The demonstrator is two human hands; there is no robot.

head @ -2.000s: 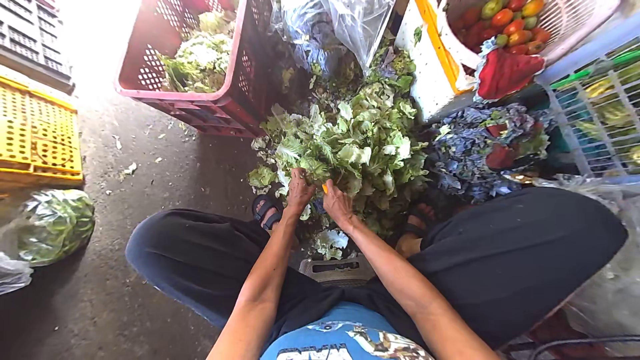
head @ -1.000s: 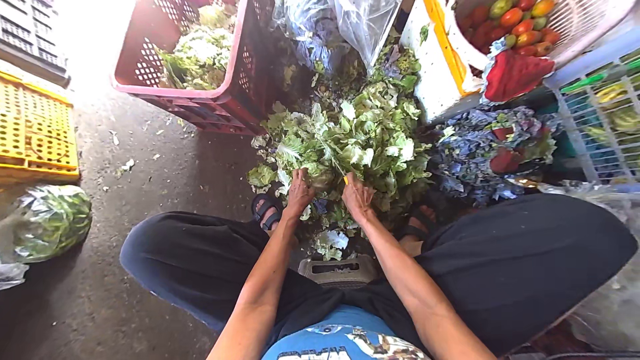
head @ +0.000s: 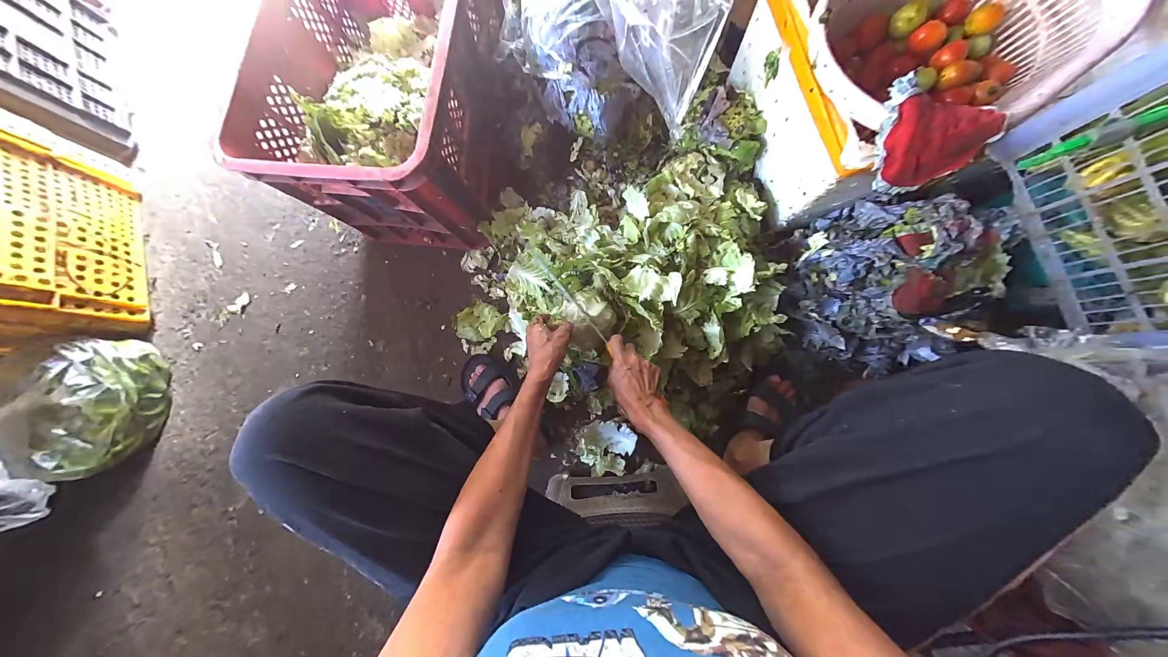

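My right hand (head: pixel 633 376) is closed on the orange handle of a knife, whose long thin blade (head: pixel 581 306) points up and left across a pale cabbage-like head (head: pixel 591 313). At the lower left of that head is my left hand (head: pixel 548 347), fingers curled on its stem or base; the exact grip is partly hidden. Around and beyond both hands spreads a heap of loose green leaves (head: pixel 675 265) on the floor, between my sandalled feet.
A red plastic crate (head: pixel 429 173) with leafy heads stands at upper left. Purple leaves (head: pixel 849 274), a basket of tomatoes (head: pixel 1077 82) and a wire-sided crate (head: pixel 1049 246) are at right. A yellow crate (head: pixel 73 237) and a bag of greens (head: pixel 100 406) lie far left.
The knife blade, hard to make out two seconds ago, now shows across the pale head. My right hand has shifted slightly away from my left hand since then.
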